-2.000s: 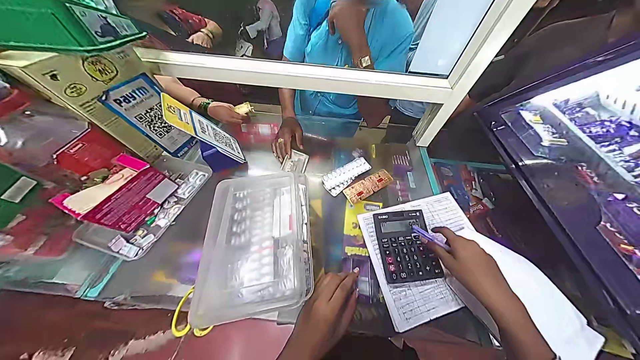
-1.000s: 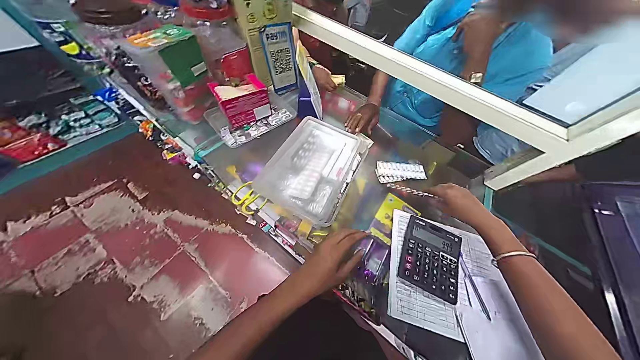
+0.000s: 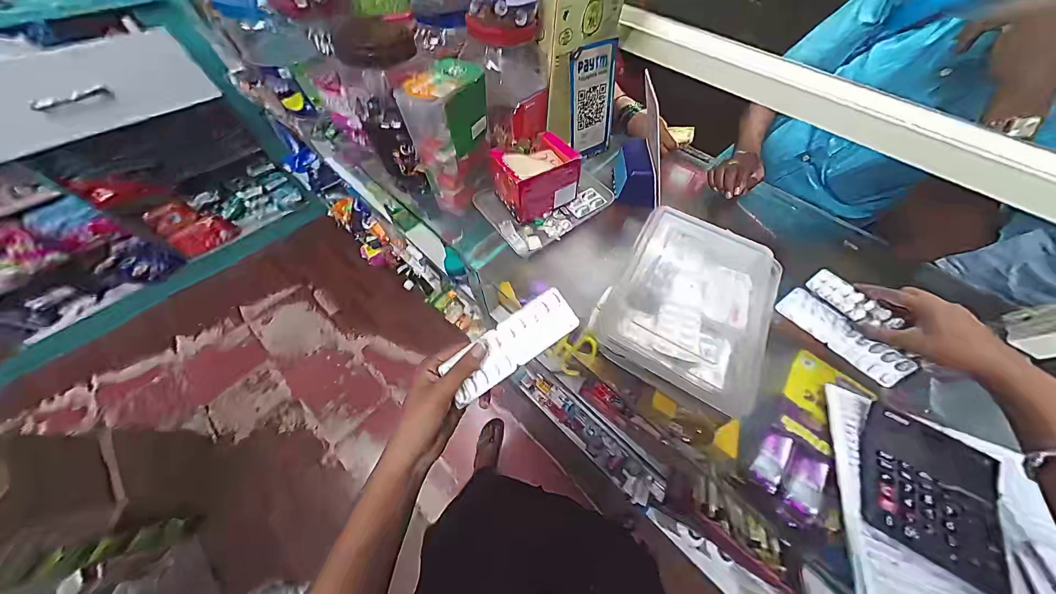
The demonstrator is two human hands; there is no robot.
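Observation:
My left hand (image 3: pixel 437 396) grips a white blister strip of tablets (image 3: pixel 520 342) over the counter's near edge. On the glass counter, my right hand (image 3: pixel 924 326) has its fingers on a silver blister strip (image 3: pixel 846 297), which overlaps another blister strip (image 3: pixel 841 334). Whether it grips or only touches the strip is not plain. Between my hands lies a translucent plastic box (image 3: pixel 689 305) with pale packs inside. Nearer me at the right, a black calculator (image 3: pixel 932 495) rests on papers (image 3: pixel 850 412). Yellow scissors handles (image 3: pixel 575 351) show beside the box.
A red carton (image 3: pixel 536 177) stands on a tray of blister packs (image 3: pixel 503 223), near plastic jars (image 3: pixel 441 124) and a QR code stand (image 3: pixel 591 91). Across the counter, a person in blue rests a hand (image 3: pixel 737 173) on it. Open shelves (image 3: pixel 165 223) stand at the left, beyond the tiled floor (image 3: pixel 297 338).
My left hand has left the counter near the calculator and now holds a white blister strip. The orange-brown strip seen earlier beside the silver one no longer shows there. The view has swung left.

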